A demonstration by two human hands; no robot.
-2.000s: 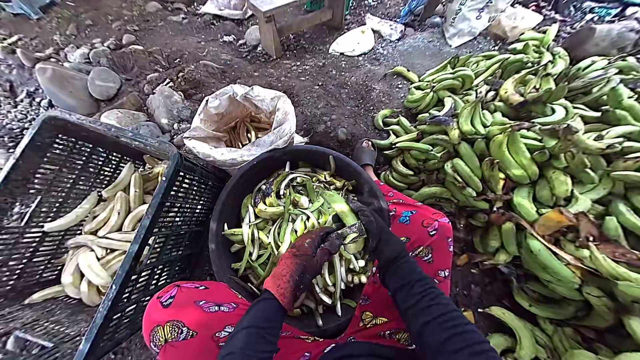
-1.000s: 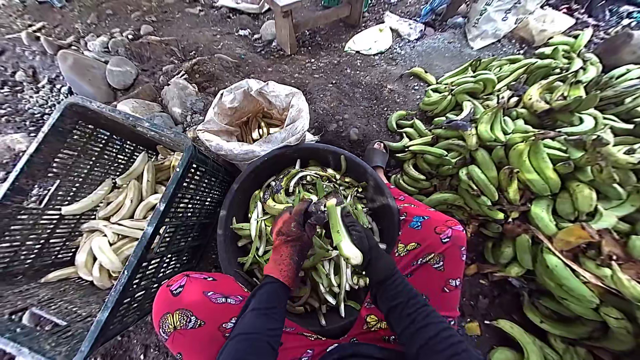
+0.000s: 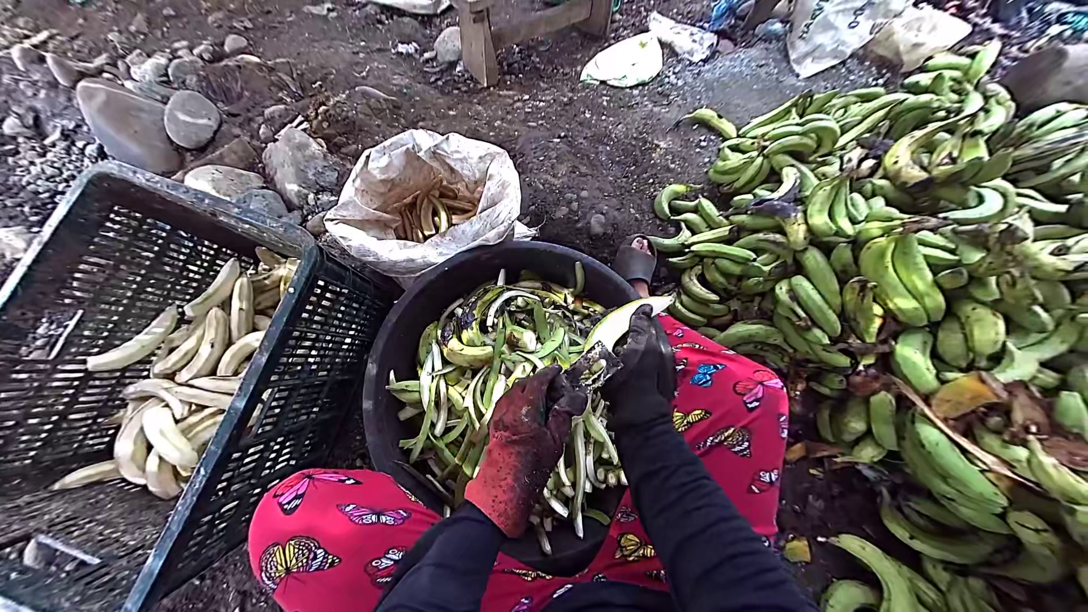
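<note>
My left hand, in a red and dark stained glove, closes around a small tool, probably a peeler or knife, whose exact kind is hard to tell. In my right hand, in a black glove, is a partly peeled green plantain, its pale end pointing up and right. The tool lies against the plantain's lower end. Both hands are over a black round tub full of green and pale peel strips, between my knees.
At the left stands a dark plastic crate with peeled plantains. Behind the tub is a white sack holding brownish peels. A large heap of green plantains lies at the right. Stones and a wooden bench are farther back.
The plantain pointed down and right one second ago; now its pale end points up and right. My right hand has turned with it, and the tool has come to its lower end.
</note>
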